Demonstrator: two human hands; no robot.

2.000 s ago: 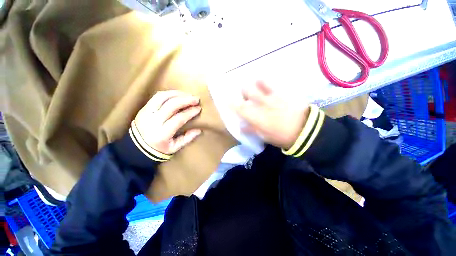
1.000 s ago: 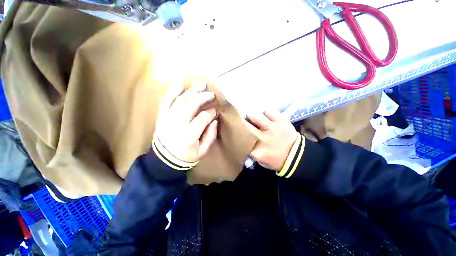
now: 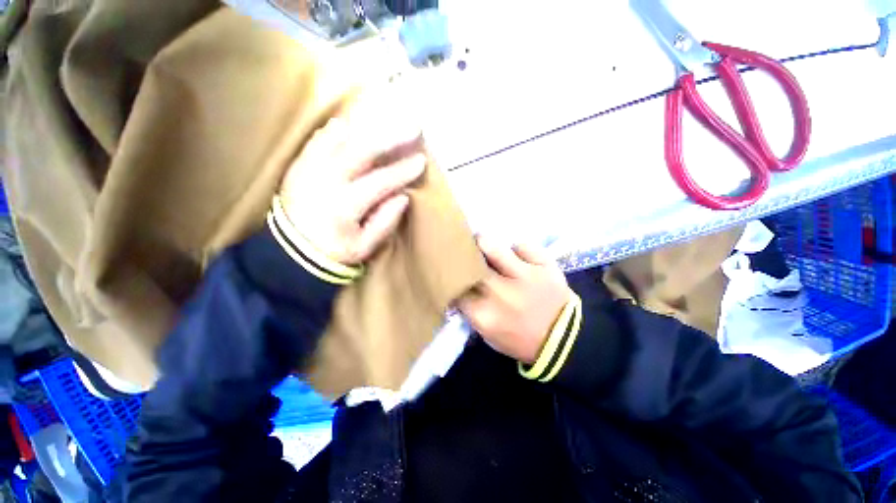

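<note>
A large tan garment panel [image 3: 196, 108] lies in folds over the left of the white table and hangs towards my lap. White lining [image 3: 432, 363] shows along its lower edge. My left hand [image 3: 354, 187] lies on the panel near its right edge, fingers bent, below the bright glow; whether it pinches the cloth cannot be told. My right hand [image 3: 516, 300] pinches the panel's right edge at the table's front.
The sewing machine's metal parts [image 3: 339, 15] are at the top, cut off by the frame. Red-handled scissors [image 3: 732, 128] lie on the table [image 3: 550, 98] at the right. Blue crates [image 3: 845, 265] with cloth pieces stand below on both sides.
The right hand has moved from a blurred position over the white cloth to the tan edge, then slightly down. The left hand has moved up. The white lining shows again at the lower edge.
</note>
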